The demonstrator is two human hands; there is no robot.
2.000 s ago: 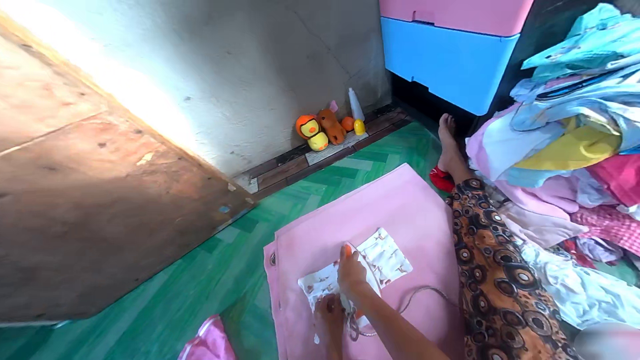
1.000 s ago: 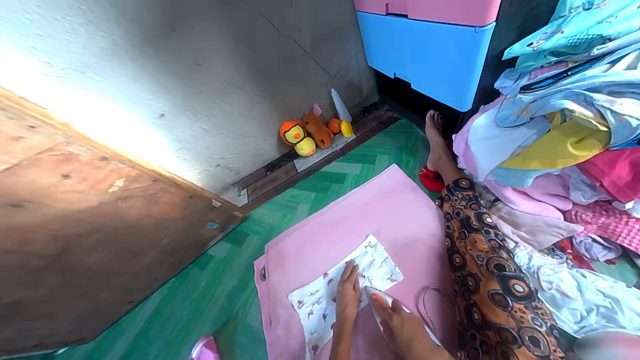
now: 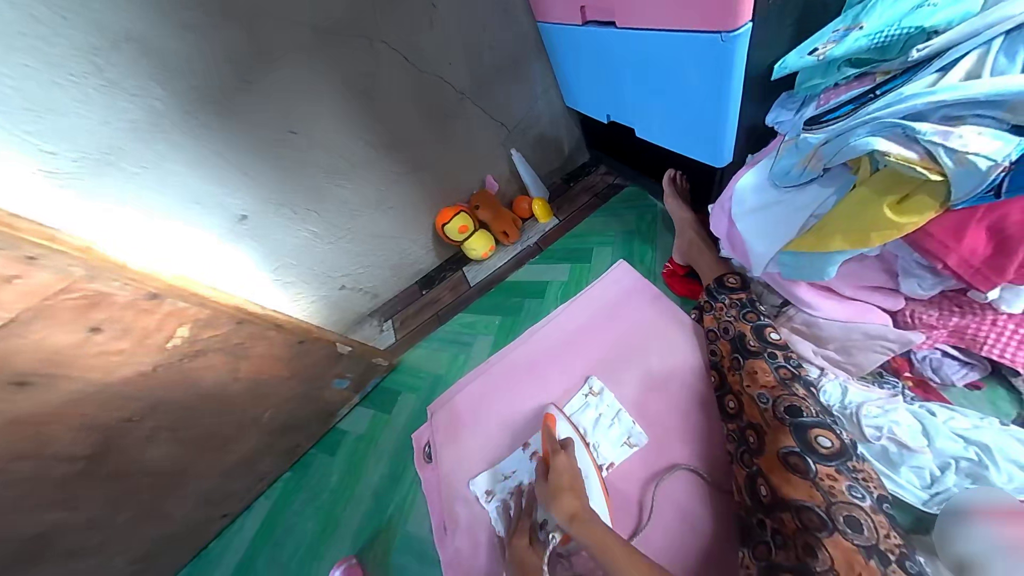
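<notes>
A white and orange clothes iron [image 3: 588, 464] lies across a small white printed cloth [image 3: 604, 424], and my right hand [image 3: 562, 484] grips its handle. Close beside it, my left hand [image 3: 522, 532] rests on the near left part of the cloth, fingers spread; the forearm of the right partly hides what lies beneath. Under the cloth is a folded pink sheet [image 3: 624, 336] spread on the floor. The iron's cord [image 3: 660, 484] curves over the sheet to the right.
My leg in patterned trousers [image 3: 800, 432] stretches along the sheet's right edge. Beyond it rises a heap of clothes [image 3: 872, 208]. Stuffed toys [image 3: 478, 228] sit by the wall, near blue and pink drawers [image 3: 648, 88]. A wooden panel [image 3: 160, 400] stands at left.
The iron, at the right edge of the cloth a second ago, now lies across its middle with my right hand on it. My left hand has moved lower on the cloth.
</notes>
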